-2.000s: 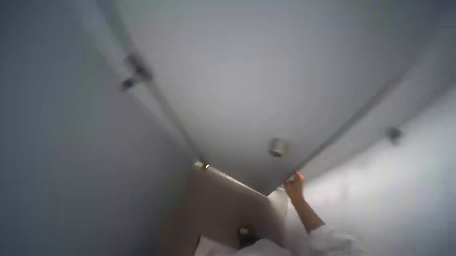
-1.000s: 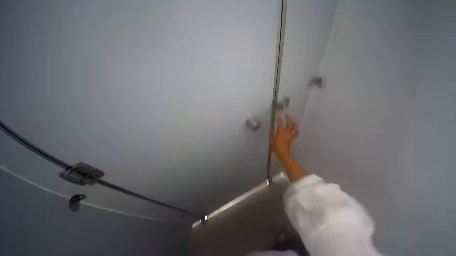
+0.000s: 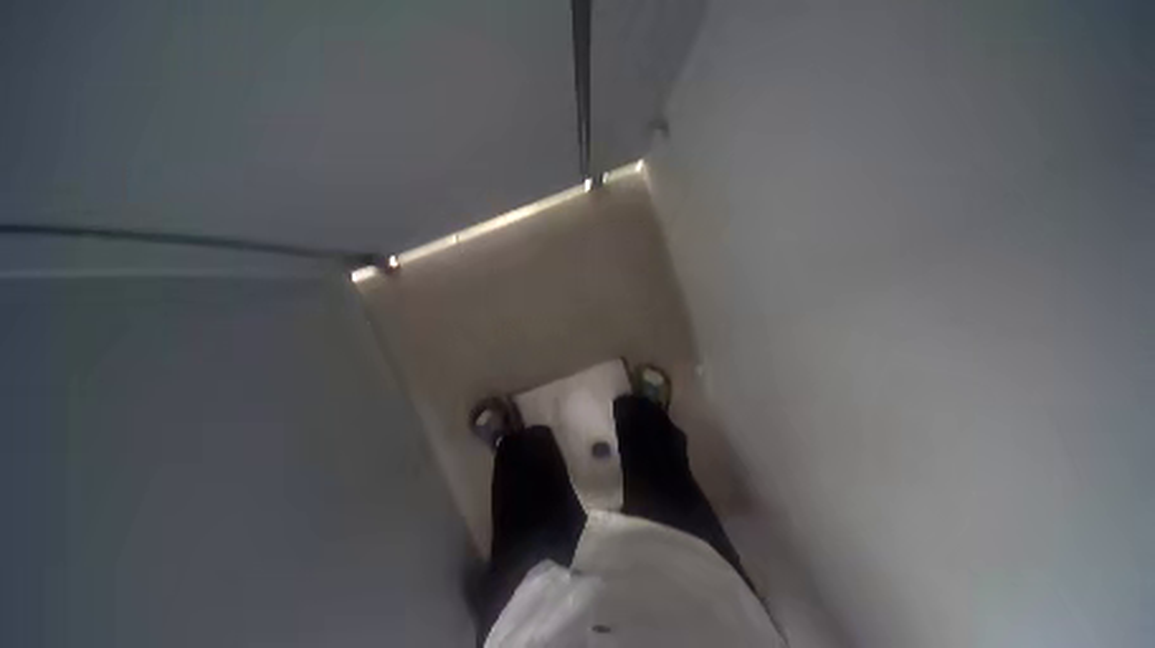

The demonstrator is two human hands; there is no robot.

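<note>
Neither of my hands is in view. The pale grey-blue cubicle door (image 3: 431, 127) stands in front of me, with a bright light gap along its bottom edge. A dark vertical seam runs down on its right side. The door's knob and latch do not show. Below me are the front of my white top (image 3: 659, 576), my dark trousers (image 3: 652, 468) and my shoes, set apart on the floor.
A white floor fixture (image 3: 576, 405) with a dark round spot lies between my feet. The brownish floor (image 3: 545, 285) reaches to the door. Pale cubicle walls stand close at the left (image 3: 228, 443) and right (image 3: 887, 317).
The view has tilted down from the door to the floor and my legs. My right hand, which was at the latch by the door's edge, has left the picture.
</note>
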